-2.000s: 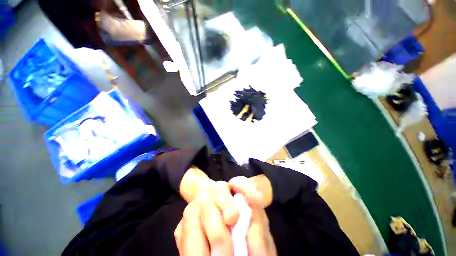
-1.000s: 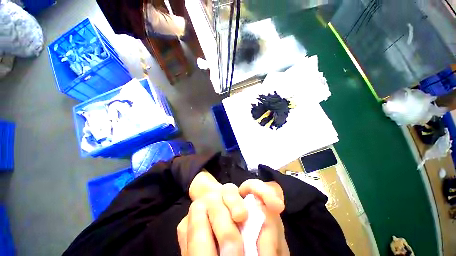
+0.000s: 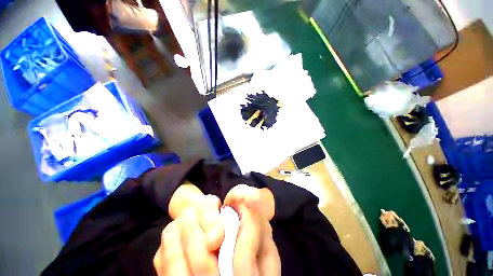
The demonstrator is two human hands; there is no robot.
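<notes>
My left hand [image 3: 192,237] and my right hand [image 3: 254,229] are pressed together close to the camera at the bottom centre, cut off by the lower edge. A white wipe or tissue [image 3: 229,242] is squeezed between them; the fingers hide part of it. A black jagged figure part with beige limb-like pieces [image 3: 260,110] lies on white liner sheets [image 3: 286,135] on the bench, beyond my hands. Neither hand touches it.
A phone [image 3: 309,157] and a slim whitish tool [image 3: 293,173] lie beside the sheets. A green conveyor [image 3: 357,145] curves along the right, with black-and-beige pieces [image 3: 397,232] on it. Blue crates [image 3: 92,161] stand left. A person's arm [image 3: 132,15] shows at the top left.
The view has shifted back and forth, moving the bench and crates within the picture. My hands stay together around the white wipe. The black-and-beige pieces on the conveyor now show further up.
</notes>
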